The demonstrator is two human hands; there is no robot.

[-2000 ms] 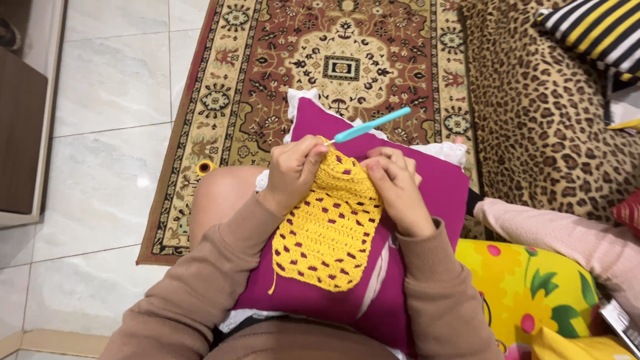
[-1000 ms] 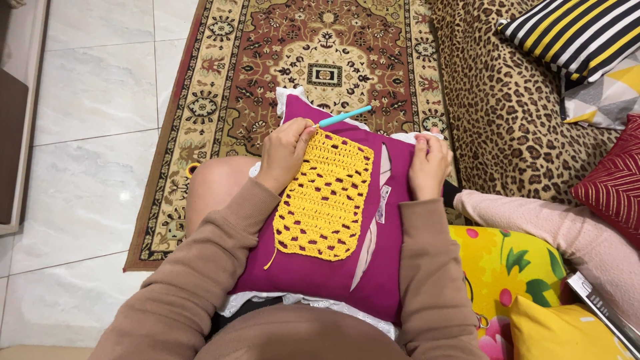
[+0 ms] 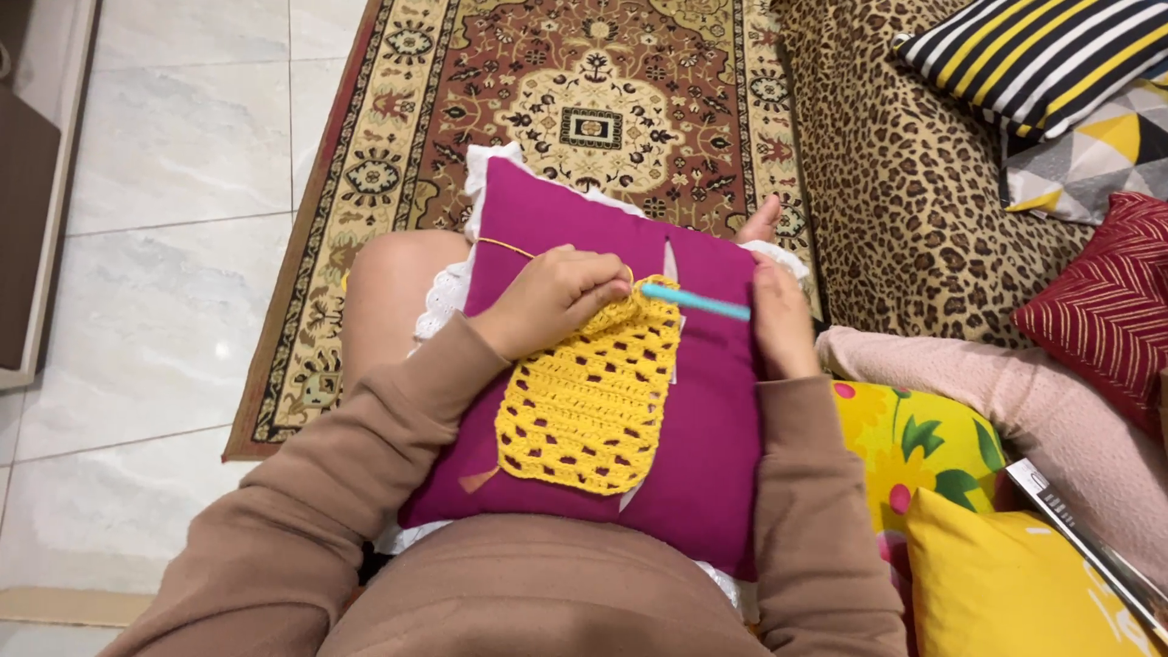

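On my lap lies a magenta cushion (image 3: 584,210) with a white lace edge. My left hand (image 3: 570,297) pinches the top of a yellow crochet piece (image 3: 584,401), which is bunched there and hangs flat over the cushion below. A turquoise crochet hook (image 3: 698,299) sticks out rightward from the work's top edge, its tip close to my left fingertips. Yellow yarn (image 3: 506,246) runs from the left hand over the cushion's left edge. My right hand (image 3: 782,315) grips the right side of the cushion, beside the hook's handle end and apart from the crochet.
A patterned rug (image 3: 593,82) covers the floor ahead, with pale tiles (image 3: 173,137) to the left. A leopard-print sofa (image 3: 876,173) at the right holds a striped cushion (image 3: 1049,59) and a red one (image 3: 1104,310). A pink-clothed limb (image 3: 985,383) reaches in beside yellow cushions (image 3: 1004,566).
Two seconds ago both hands were at the crochet's top; my right hand has moved off to the cushion's right side. The top of the piece, flat one second ago, is now bunched, and the hook points right.
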